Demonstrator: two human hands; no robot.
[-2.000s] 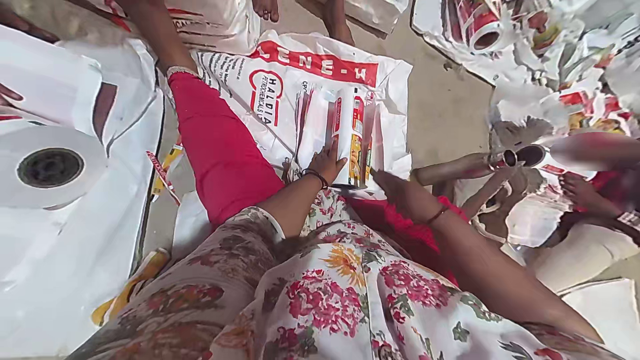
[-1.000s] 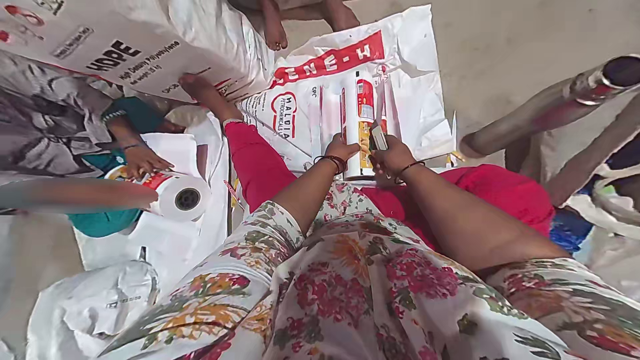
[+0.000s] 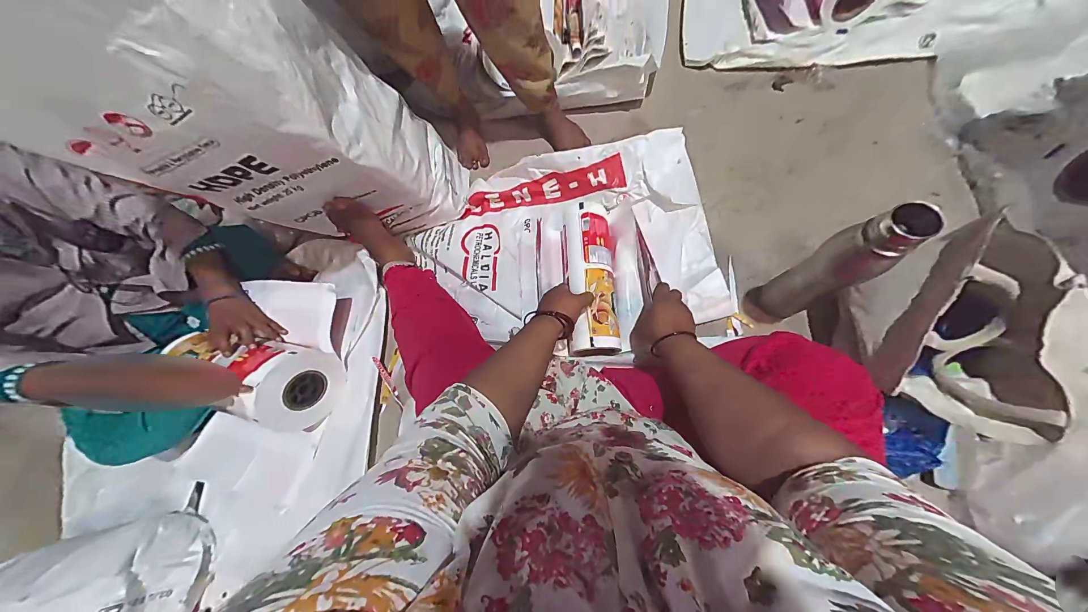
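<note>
A narrow roll of printed plastic film [image 3: 600, 280], red, white and yellow, lies lengthwise on a flattened white plastic sack [image 3: 671, 170] between my legs. Against its left side near the lower end rests my left hand [image 3: 564, 308], its fingers curled with the thumb on the film. To the right of the roll is my right hand [image 3: 665, 319], closed around a thin, dark-edged thing [image 3: 646, 255] that I cannot make out clearly. Thin reddish strips [image 3: 552, 251] lie on the sack to the left of the roll.
At the left a co-worker's hands touch a large printed film roll [image 3: 293, 387] on white sheeting. A bulging white HDPE sack [image 3: 323, 110] stands upper left, with another person's feet [image 3: 518, 140] beyond my sack. A steel bottle [image 3: 914, 223] and an open bag [image 3: 1011, 340] are at the right.
The small block seen in my right hand one second ago no longer shows; that hand now grips lower right of the roll. My left hand stays by the roll. The view has shifted.
</note>
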